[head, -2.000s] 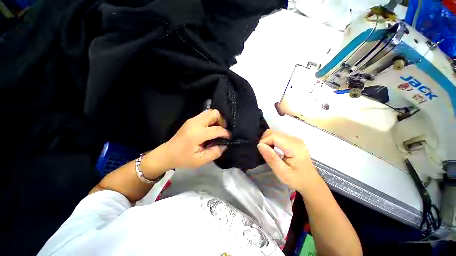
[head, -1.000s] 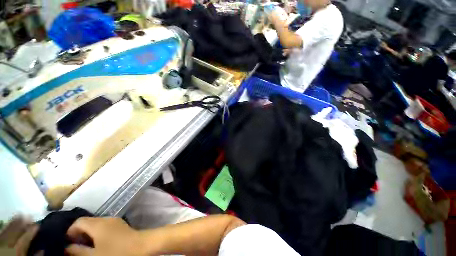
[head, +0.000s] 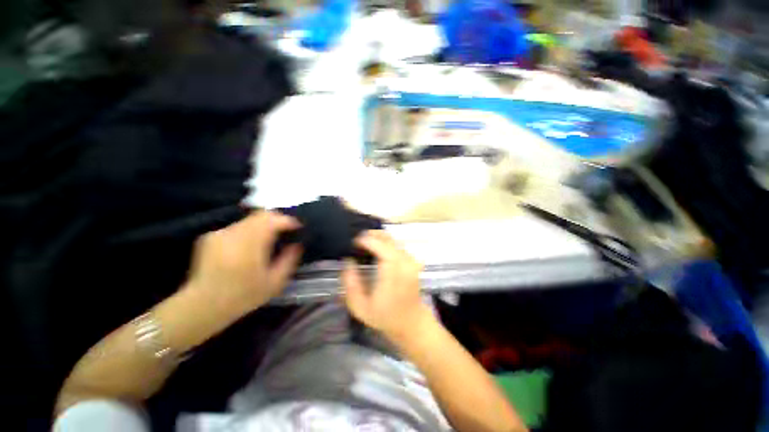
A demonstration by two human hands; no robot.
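Observation:
The picture is blurred. A narrow end of the black garment [head: 325,228] is stretched between my two hands, over the front edge of the white table. My left hand [head: 240,257] pinches its left side, and my right hand [head: 386,283] pinches its right side. The rest of the black garment [head: 126,160] spreads over the left. The white sewing machine [head: 455,139] with a blue stripe stands just beyond my hands to the right. Its needle area is too blurred to make out.
Black scissors [head: 582,234] lie on the right of the table [head: 514,253]. A blue basket [head: 717,295] and dark cloth are at the lower right. A green label [head: 524,395] shows below the table. A blue bundle [head: 482,32] is behind the machine.
The view swung right to the basket and a person in white, then back left to the table. My hands now hold the garment end at the table edge, rather than over my lap.

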